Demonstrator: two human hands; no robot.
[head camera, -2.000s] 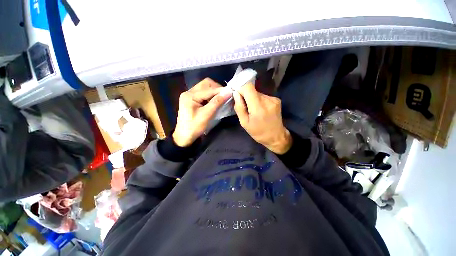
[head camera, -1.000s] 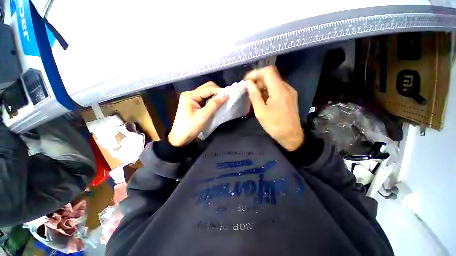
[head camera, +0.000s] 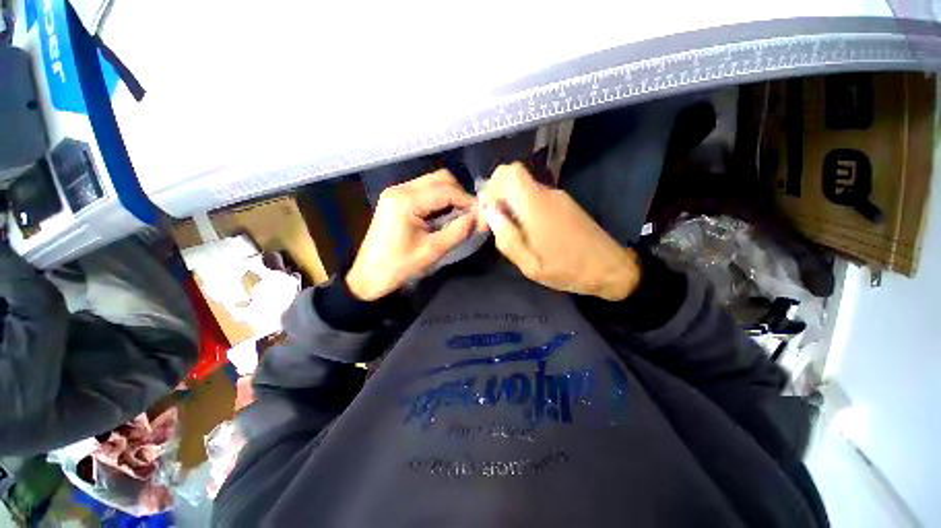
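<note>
A small white piece (head camera: 461, 251), crumpled and mostly hidden by the fingers, is held above my lap just below the table's front edge. My left hand (head camera: 413, 235) pinches it between thumb and fingers from the left. My right hand (head camera: 557, 232) has its thumb and fingertips together at the piece's right end, touching or nearly touching the left fingertips. Whether a fine thread lies between the fingertips cannot be told.
The white table (head camera: 341, 83) with a printed ruler along its front edge lies ahead. A blue-marked box (head camera: 52, 52) is at upper left. Another person's dark-clothed leg (head camera: 114, 330) is at left. Cartons (head camera: 862, 175) and plastic bags (head camera: 722, 253) lie below.
My right hand has come down and turned, its fingertips now closer to my left ones. The white piece shows less between the hands. The left hand has barely moved.
</note>
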